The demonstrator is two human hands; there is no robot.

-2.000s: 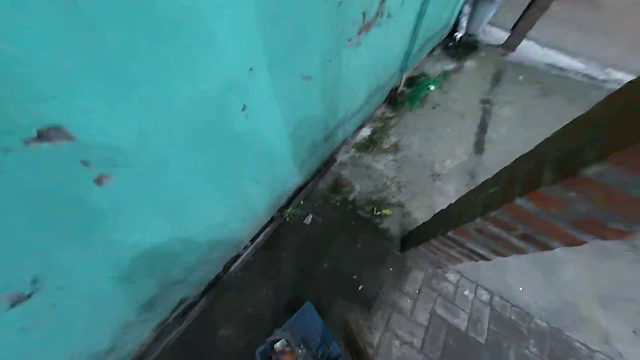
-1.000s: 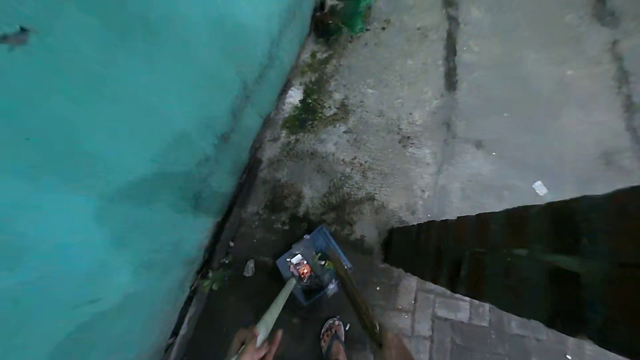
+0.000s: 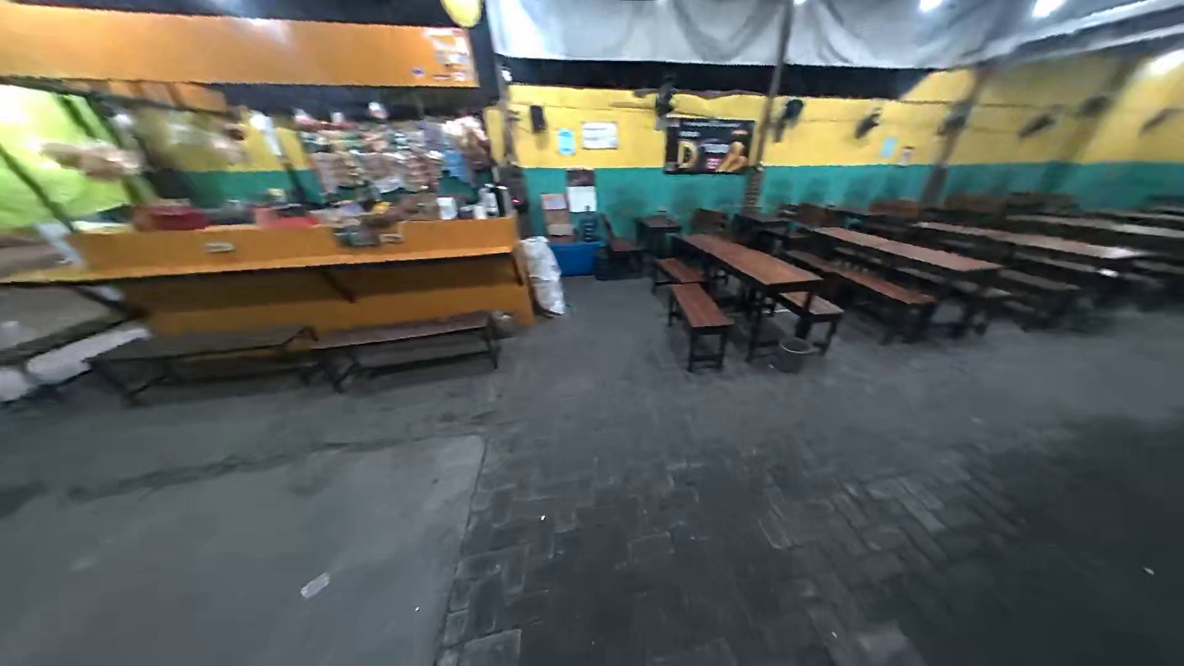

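Neither my left hand nor my right hand shows in the head view, so what they hold cannot be seen. The blue dustpan-like container and the two handles are out of view too. A small pale scrap of litter [image 3: 315, 585] lies on the grey concrete floor [image 3: 222, 546] at the lower left. Dark brick paving [image 3: 647, 546] spreads to the right of it.
An orange counter [image 3: 425, 239] with goods stands at the left, low benches [image 3: 407, 330] before it. A white sack [image 3: 544, 277] leans by its end. Wooden tables [image 3: 754, 262] and benches [image 3: 700, 307] stand right, with a bucket [image 3: 793, 355] beside them.
The view has swung up and away from the turquoise wall to the wide seating area. Both hands, the two handles and the blue container, seen a second ago, have left the view.
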